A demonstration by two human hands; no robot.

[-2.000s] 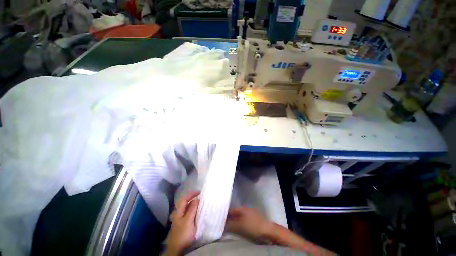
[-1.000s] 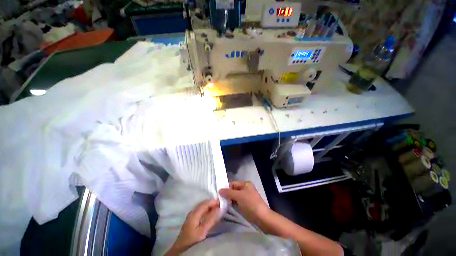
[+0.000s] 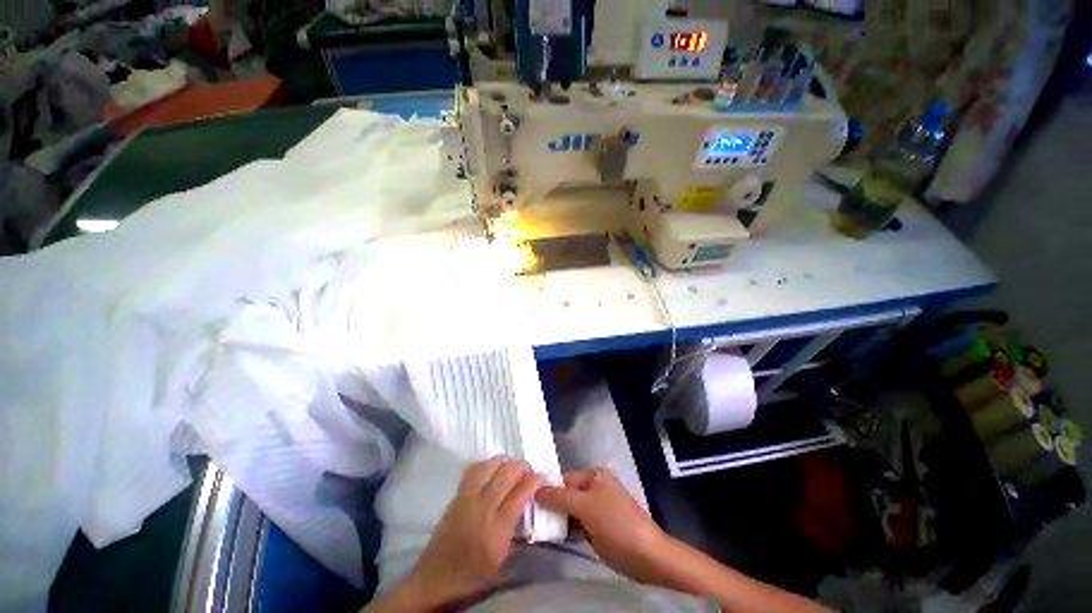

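Observation:
The white striped fabric [image 3: 287,275] lies over the table and the machine bed and hangs over the front edge to my lap. Its smooth folded band [image 3: 535,413] runs down from the lit needle area. My left hand [image 3: 491,517] holds the striped part beside the band, low in the middle. My right hand [image 3: 595,509] pinches the band's right edge with thumb and finger, close to the left fingertips. The sewing machine [image 3: 575,144] stands behind; its lamp glare hides the needle and presser foot.
A white roll [image 3: 722,393] hangs on a rack [image 3: 766,453] below the table edge. Thin bluish sticks [image 3: 637,255] lie right of the dark plate [image 3: 569,252]. A bottle [image 3: 886,180] stands at the right. Several thread spools [image 3: 1024,401] are at the far right.
Since one second ago, my hands have moved slightly lower and closer together on the band. Compared with two seconds ago, the view has shifted right and both hands have come together at the band.

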